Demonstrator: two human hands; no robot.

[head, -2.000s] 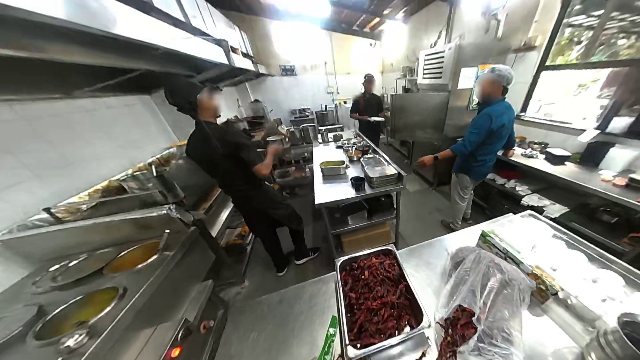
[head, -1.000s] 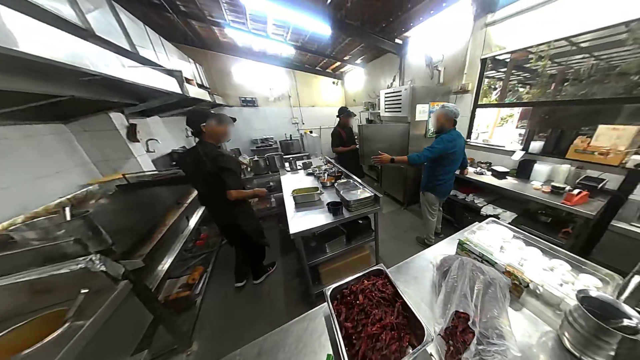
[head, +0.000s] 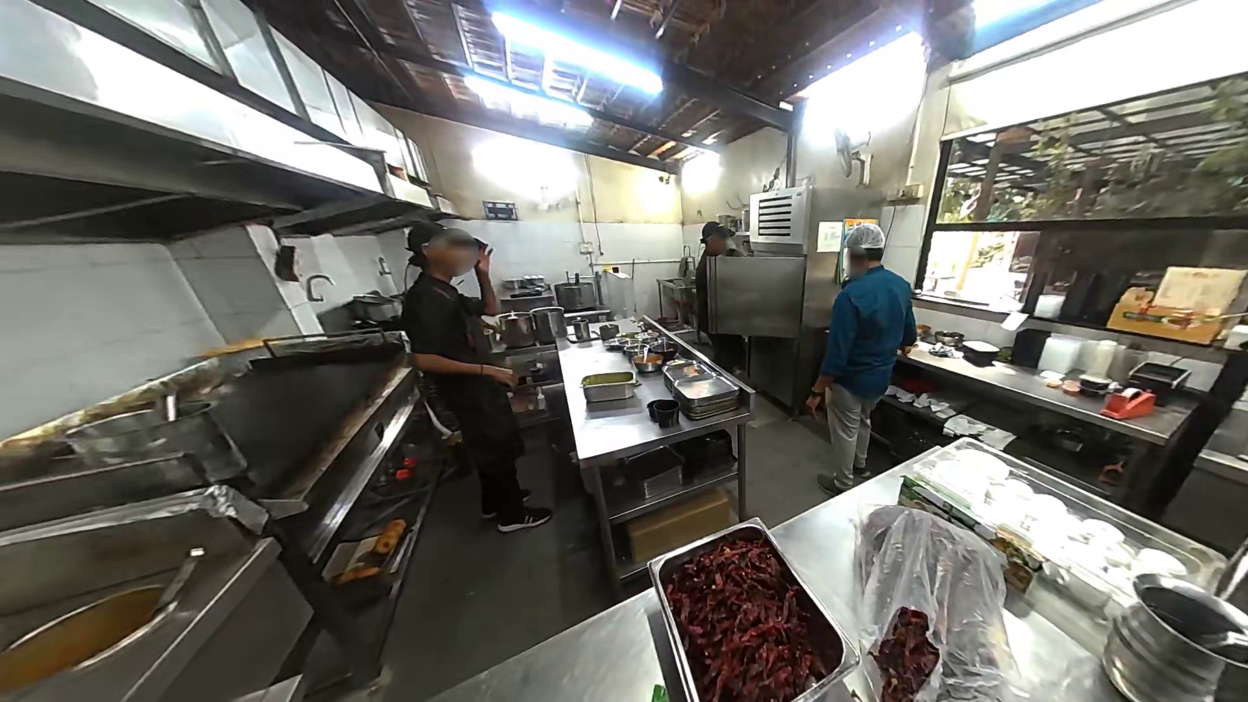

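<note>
Neither my left hand nor my right hand shows in the head view. Closest to me, on the steel worktop [head: 575, 639], is a steel tray [head: 846, 651] filled with dried red chillies [head: 746, 619]. Just right of it lies a clear plastic bag [head: 941, 561] with more dried red chillies [head: 907, 648] inside. A long green box [head: 960, 512] rests behind the bag, alongside a clear tray [head: 1204, 565] of white rounded items. At the right edge stands a steel pot [head: 1160, 639].
A person in black [head: 448, 341] stands left of the central steel table [head: 624, 429]. Another in a blue shirt [head: 866, 322] stands on its right, and a third [head: 717, 283] is partly hidden behind a steel refrigerator door [head: 756, 297]. A pan of orange-brown liquid [head: 83, 639] is at lower left.
The person in black has raised a hand to the head. The blue-shirted person's outstretched arm has lowered, and this person now faces away. The refrigerator door now partly hides the far person. The view has shifted.
</note>
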